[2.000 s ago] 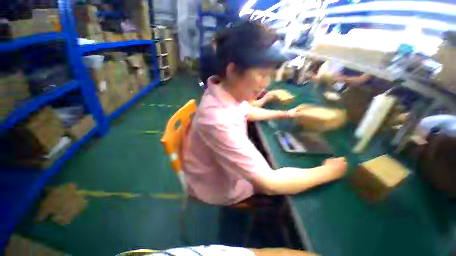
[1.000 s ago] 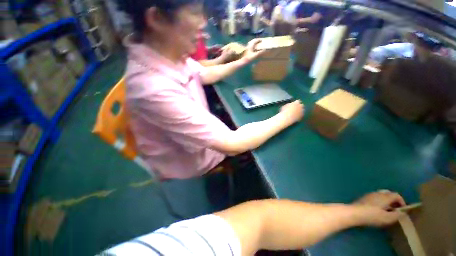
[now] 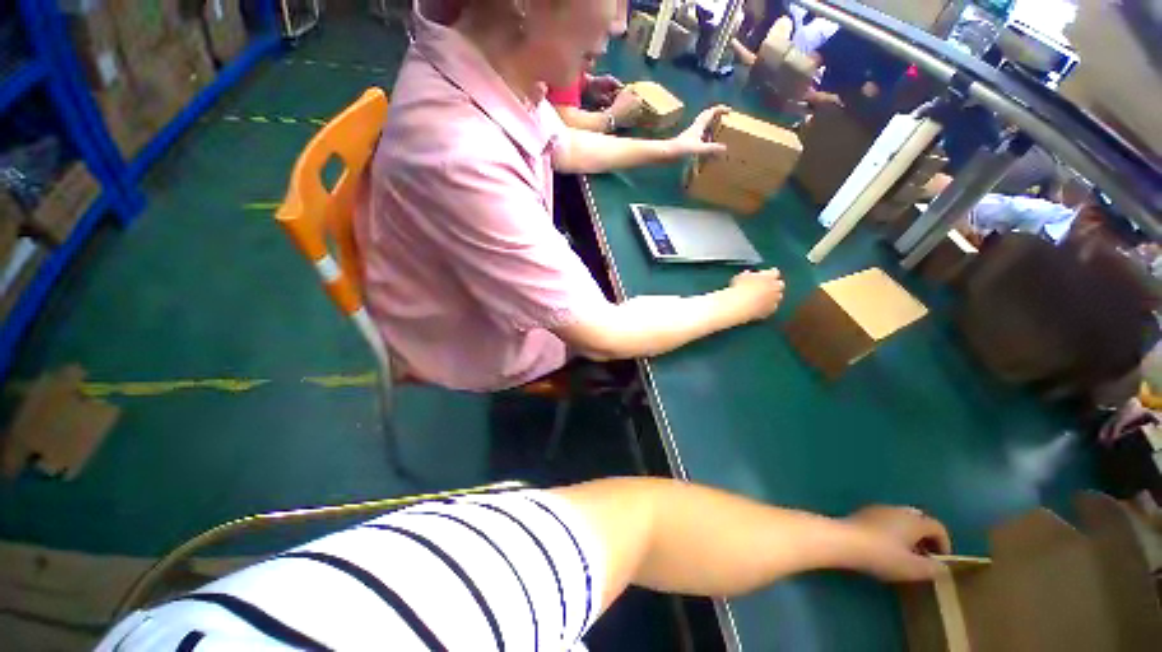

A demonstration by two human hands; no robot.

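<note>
An open brown mailer box [image 3: 1064,580] lies at the bottom right corner, cut off by the frame's edge, with its panels raised. My left hand [image 3: 898,541] grips the upper left corner of its side wall, fingers curled over the edge. My right hand is not in view. A closed brown box [image 3: 856,318] sits on the green table ahead of my left hand, not touched by it.
A neighbour in a pink shirt [image 3: 465,204] sits at the left on an orange chair [image 3: 334,191], one hand on brown boxes [image 3: 748,155]. A digital scale [image 3: 697,236] lies before them. Pale uprights [image 3: 879,178] and a metal rail [image 3: 918,57] cross the upper right.
The view has swung down to the table. My left arm, barely visible at first, is now stretched out to the open box. The neighbour's held boxes have tilted.
</note>
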